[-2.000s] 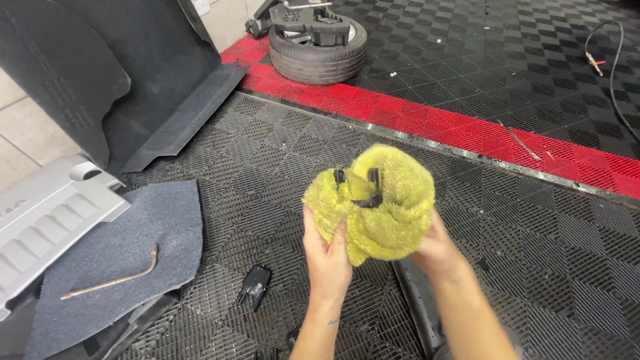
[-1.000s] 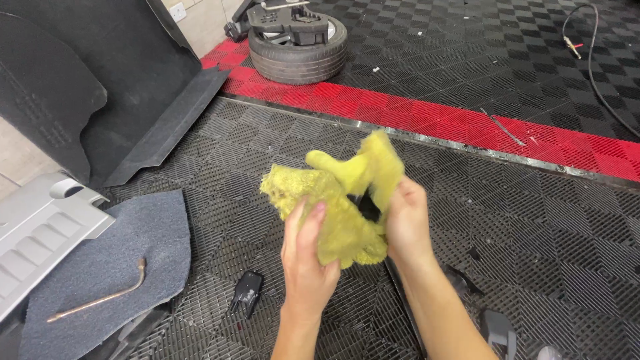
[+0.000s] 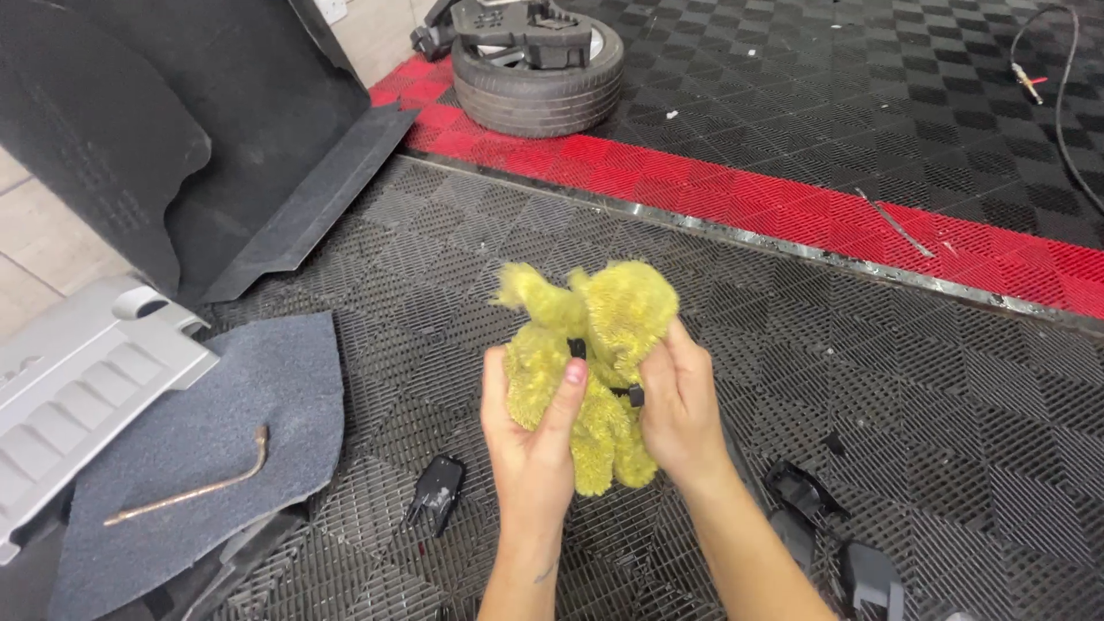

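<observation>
A fluffy yellow-green microfiber cloth [image 3: 595,405] is bunched between both hands above the floor mat. A small black plastic part [image 3: 630,394] shows within its folds, mostly hidden. My left hand [image 3: 539,440] grips the cloth's left side, thumb on top beside a black edge of the part. My right hand [image 3: 686,410] closes around the cloth's right side; its fingertips are hidden. Below and left of my left hand, a black plastic clip-like piece [image 3: 435,493] lies on the floor.
A bent metal bar [image 3: 194,500] rests on a grey felt pad [image 3: 302,379] at the left, beside a silver plastic cover [image 3: 95,397]. Behind are black panels [image 3: 259,112] and a tyre [image 3: 539,95]. Black plastic parts [image 3: 802,492] lie at lower right; a hose [image 3: 1069,78] is upper right.
The cloth has been turned and refolded between my hands, and both hands have changed their grip on it. The black part was more exposed two seconds ago.
</observation>
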